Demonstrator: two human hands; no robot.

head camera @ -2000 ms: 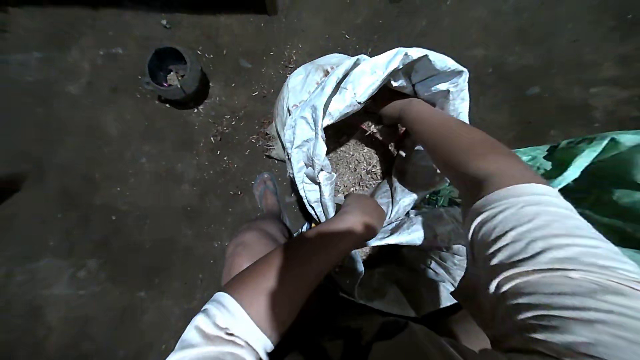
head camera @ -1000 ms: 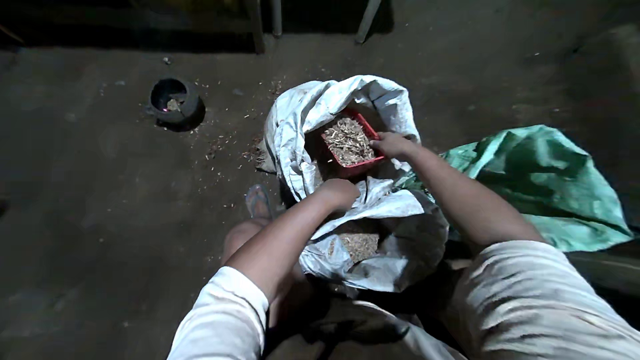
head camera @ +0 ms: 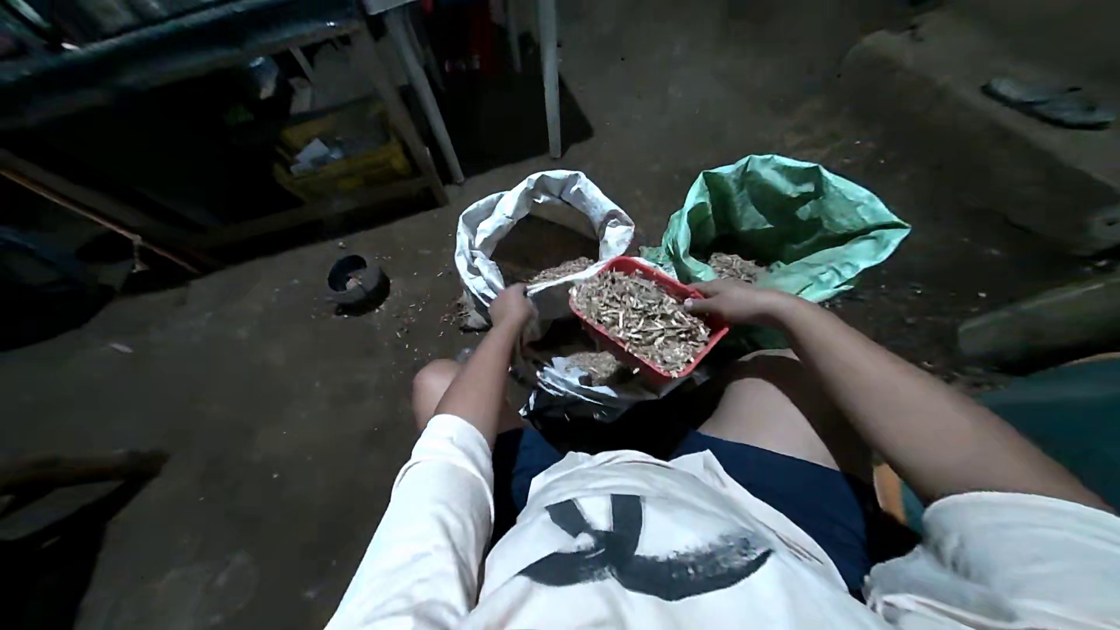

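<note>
A red plastic tray (head camera: pixel 713 339), heaped with dry chopped plant pieces (head camera: pixel 643 317), is in my right hand (head camera: pixel 739 302), which grips its right edge. My left hand (head camera: pixel 512 308) is closed on the near rim of a white woven sack (head camera: pixel 479 254) standing open with similar material inside. Below the tray, between my knees, another open sack (head camera: pixel 569 389) holds finer chopped material (head camera: pixel 599 363); the tray covers part of its mouth. To the right, behind my right hand, a green woven sack (head camera: pixel 787 227) stands open with chopped material (head camera: pixel 735 267) low inside.
A small dark pot (head camera: pixel 359 284) stands on the dirt floor at left, with scattered bits beside it. Beyond are a wooden bench frame with a yellow crate (head camera: pixel 350 162) and pale furniture legs (head camera: pixel 549 79). Sandals (head camera: pixel 1050 102) lie at upper right, a log (head camera: pixel 1041 319) at right.
The red tray, inside the white sack one second ago, is now out and over the nearer sack, full. My right hand has moved with it. The view has shifted, showing more of the surroundings.
</note>
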